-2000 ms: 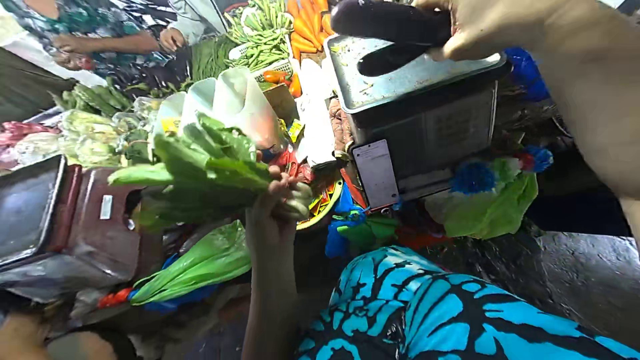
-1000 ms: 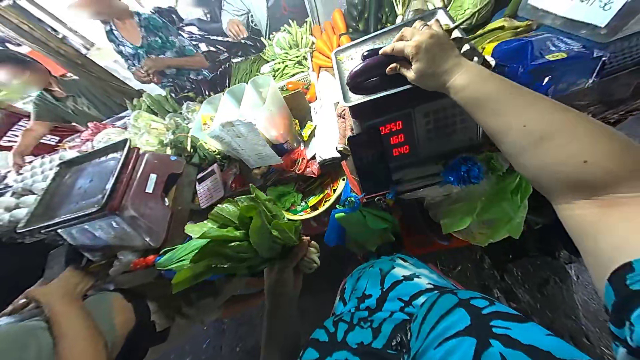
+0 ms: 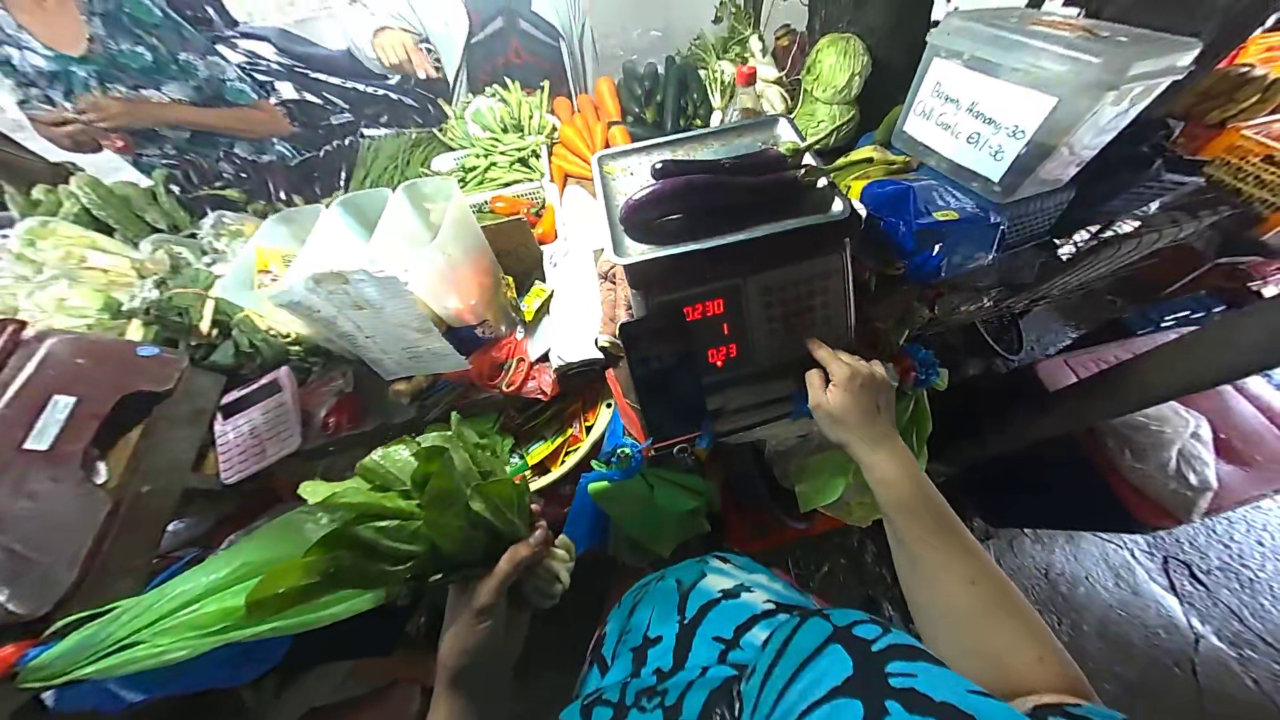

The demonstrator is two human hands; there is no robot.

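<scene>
Two dark purple eggplants (image 3: 715,200) lie side by side on the metal tray (image 3: 622,238) of a digital scale (image 3: 770,310), whose red display is lit. My right hand (image 3: 852,400) has its index finger extended at the lower right of the scale's keypad and holds nothing; whether the fingertip touches a key, I cannot tell. In my left hand (image 3: 505,590) is a bunch of leafy greens (image 3: 425,500), gripped by its pale stems, with the leaves pointing left above long green plastic bags (image 3: 230,590).
Left of the scale stand translucent plastic holders (image 3: 385,270); a pink calculator (image 3: 257,424) lies nearer. Green beans (image 3: 500,150), carrots (image 3: 590,125) and a cabbage (image 3: 835,85) are behind. A lidded plastic box (image 3: 1040,110) is at right. A person's hands (image 3: 100,120) show at upper left.
My right hand has let go of the eggplants on the tray and moved down to the keypad. My left hand still holds the greens. The numbers on the scale display have changed.
</scene>
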